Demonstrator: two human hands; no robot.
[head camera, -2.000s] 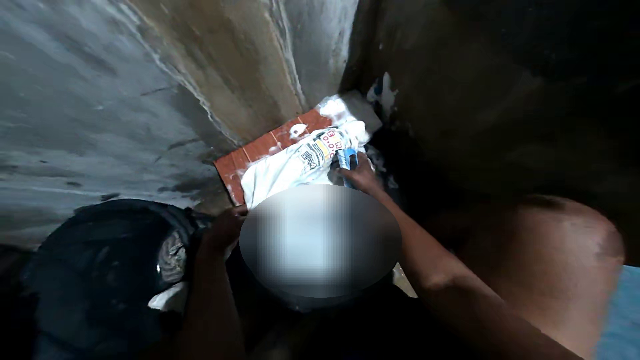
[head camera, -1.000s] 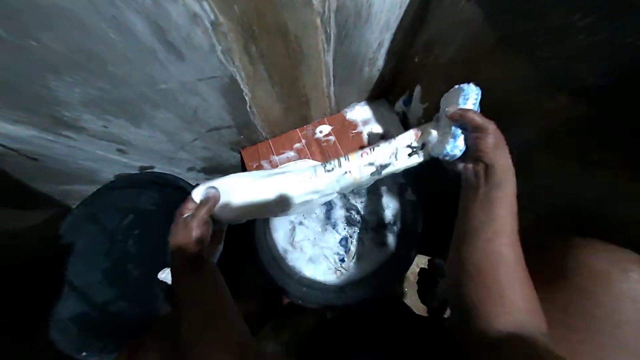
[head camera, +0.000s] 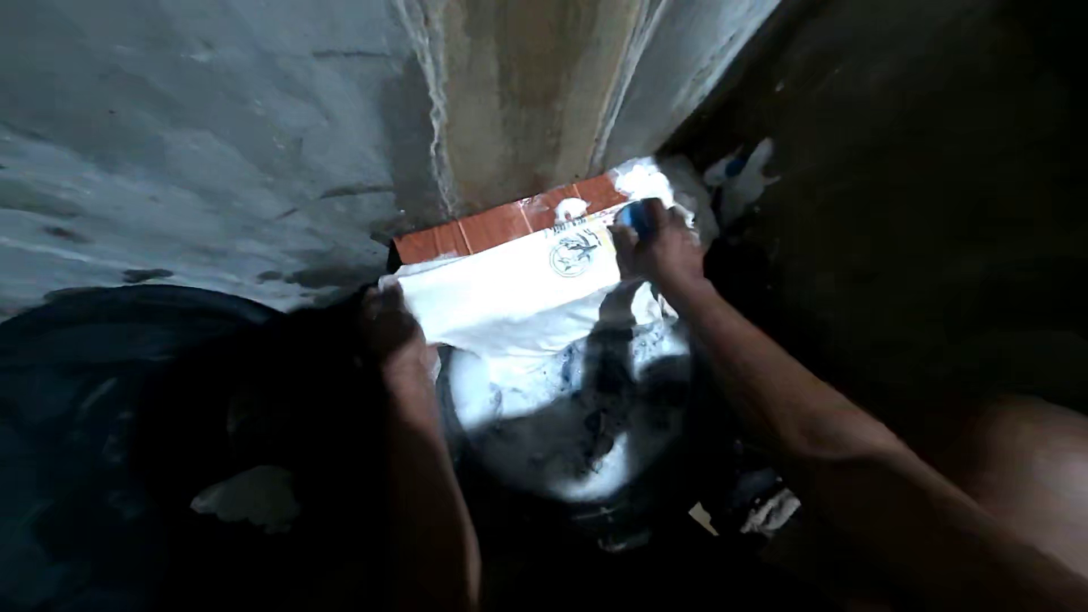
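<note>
A wet white printed cloth (head camera: 510, 293) lies over a reddish-brown tiled slab (head camera: 493, 228), its lower part hanging toward a dark round tub (head camera: 455, 433) of suds and soaked cloth. At the cloth's left end, my left hand (head camera: 395, 323) grips its edge, the fingers partly in shadow. My right hand (head camera: 663, 246) is closed around a blue-and-white object (head camera: 633, 219), perhaps a brush or soap, at the cloth's right side; the fingers hide most of it. White lather (head camera: 643, 180) sits on the slab's right corner.
A large dark tub (head camera: 144, 297) stands at the left. Behind the slab rises a stained concrete wall (head camera: 280, 110). A crumpled white and blue item (head camera: 744, 178) lies right of the slab. My bare knee (head camera: 1033, 476) is at the lower right.
The cloth, stretched in the air between both hands a second ago, now lies over the slab. My right hand has come down and inward with the blue-and-white object.
</note>
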